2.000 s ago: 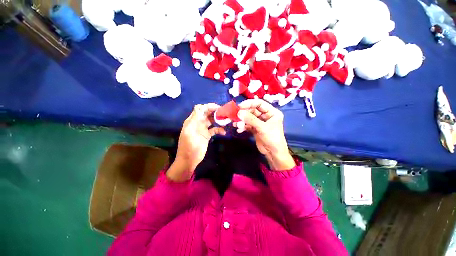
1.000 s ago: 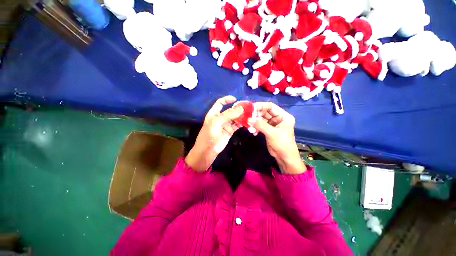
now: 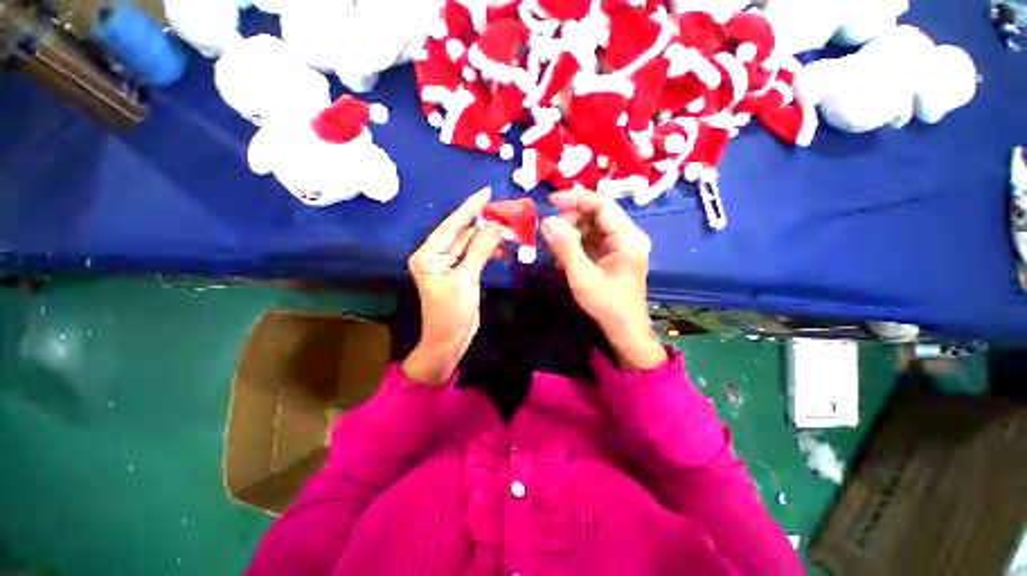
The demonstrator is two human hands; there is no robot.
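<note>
A small red Santa hat (image 3: 515,218) with a white edge and a white pompom (image 3: 526,254) is held over the table's front edge. My left hand (image 3: 453,276) pinches it between thumb and fingers from the left. My right hand (image 3: 608,264) is just right of the hat, thumb and fingers bent towards it, with a narrow gap to the red cloth. Whether it holds a needle or thread is too small to tell. A heap of similar hats (image 3: 603,113) lies behind my hands, with a small pale slotted tool (image 3: 712,205) at its right edge.
A white plush toy (image 3: 315,163) with a red hat lies left on the blue cloth (image 3: 811,253); other white toys (image 3: 890,84) lie behind. A blue cone (image 3: 141,47) is upper left. Cardboard boxes (image 3: 295,394) and a white case (image 3: 823,383) are below.
My right fingers have come away slightly from the hat. The hat's pompom now hangs down, and my left hand holds it at the left side. The camera view has shifted.
</note>
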